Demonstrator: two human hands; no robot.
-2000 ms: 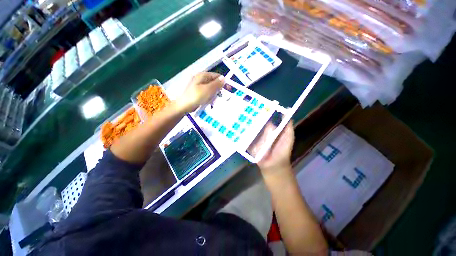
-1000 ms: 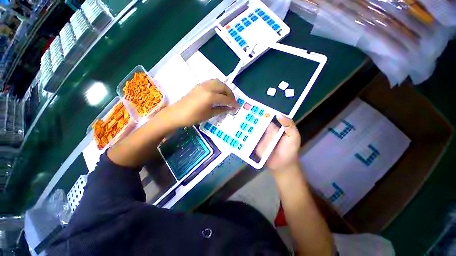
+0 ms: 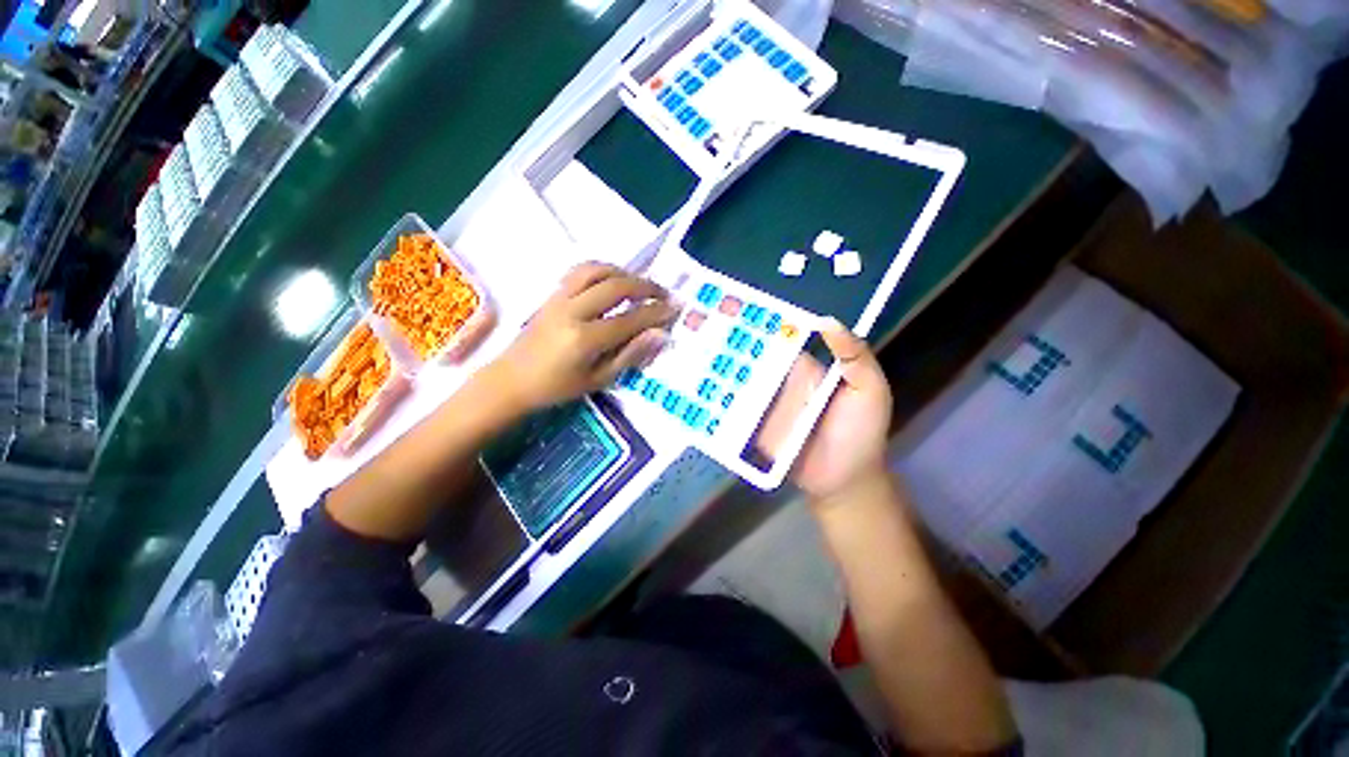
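Observation:
A white front housing (image 3: 747, 411) with blue keys lies tilted over the bench, its big window toward the upper right. My right hand (image 3: 846, 414) grips its lower right edge, thumb on top and fingers behind the narrow slot. My left hand (image 3: 592, 333) is over the left side of the key area, fingers curled and close to the surface; whether it holds a small part cannot be told. Several small white squares (image 3: 829, 243) show through the big window on the green bench. A second white housing (image 3: 755, 101) with blue keys lies beyond it.
Two clear tubs of orange parts (image 3: 425, 296) stand left of my left hand. A dark panel with a teal window (image 3: 558, 470) lies below it. An open carton (image 3: 1272, 399) holds a white sheet and blue keys at right. Bagged parts (image 3: 1095, 74) lie at upper right.
The white squares now show in the housing's window; they were not visible in the oldest frame. My left hand has moved slightly left across the keys since one second ago. My right hand keeps its grip.

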